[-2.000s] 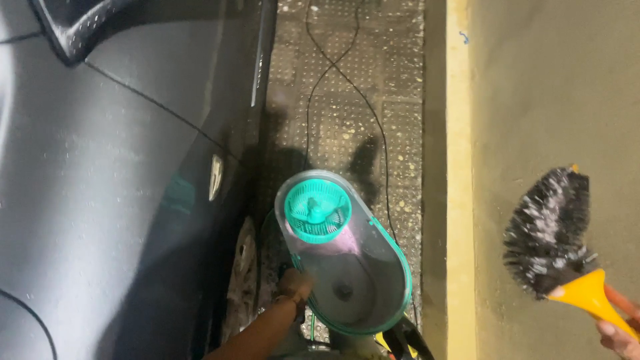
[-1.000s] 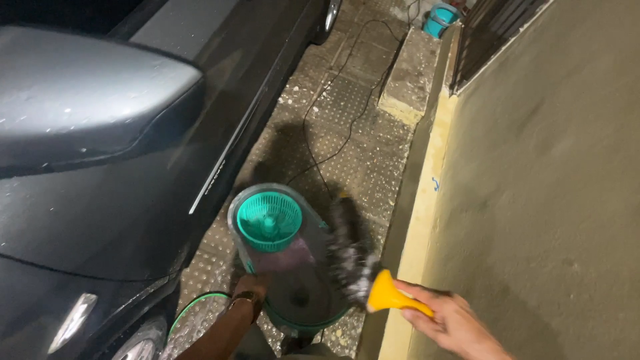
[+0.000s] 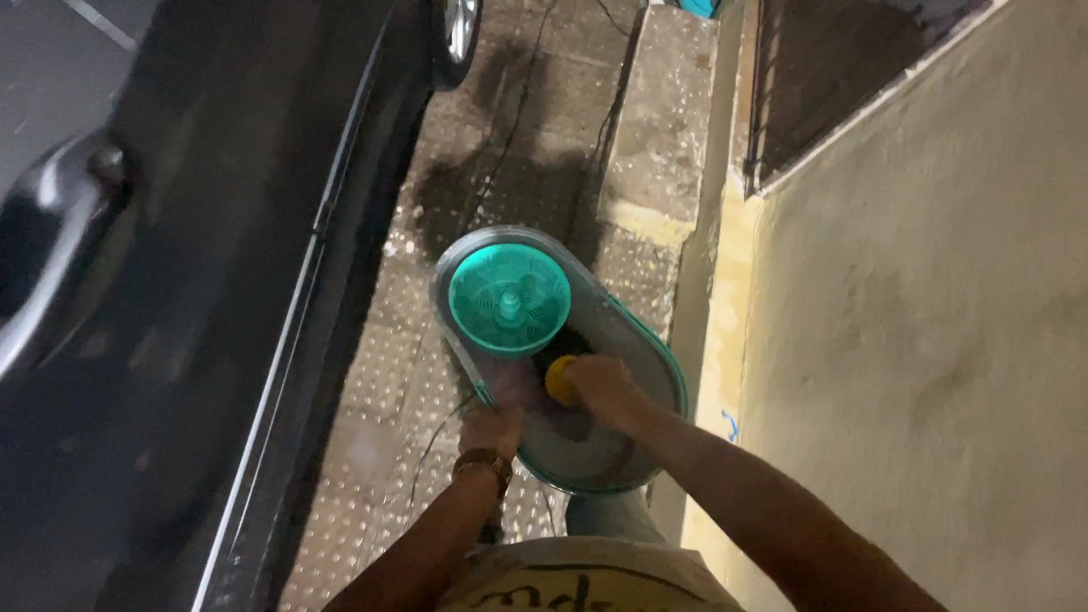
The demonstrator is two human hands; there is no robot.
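Observation:
A grey oval mop bucket (image 3: 599,467) with a green rim stands below me, a round green spinner basket (image 3: 510,297) at its far end. My left hand (image 3: 491,429) grips the bucket's left rim, a band around its wrist. With my right hand (image 3: 602,387) I hold a brush by its yellow handle (image 3: 561,381) over the bucket's open part. The brush's dark bristles (image 3: 571,344) point down into the bucket beside the basket, and most of the head is hidden by my hand and the handle.
A dark car (image 3: 212,255) stands close on the left, with its wheel (image 3: 459,34) farther ahead. A concrete step (image 3: 663,127) and a plastered wall (image 3: 918,340) lie to the right. Thin cables (image 3: 518,110) run over the wet, studded tile floor (image 3: 365,442).
My right hand has brought the brush from over by the wall on the right down into the bucket. My left hand remains at the bucket's left side. The view has shifted.

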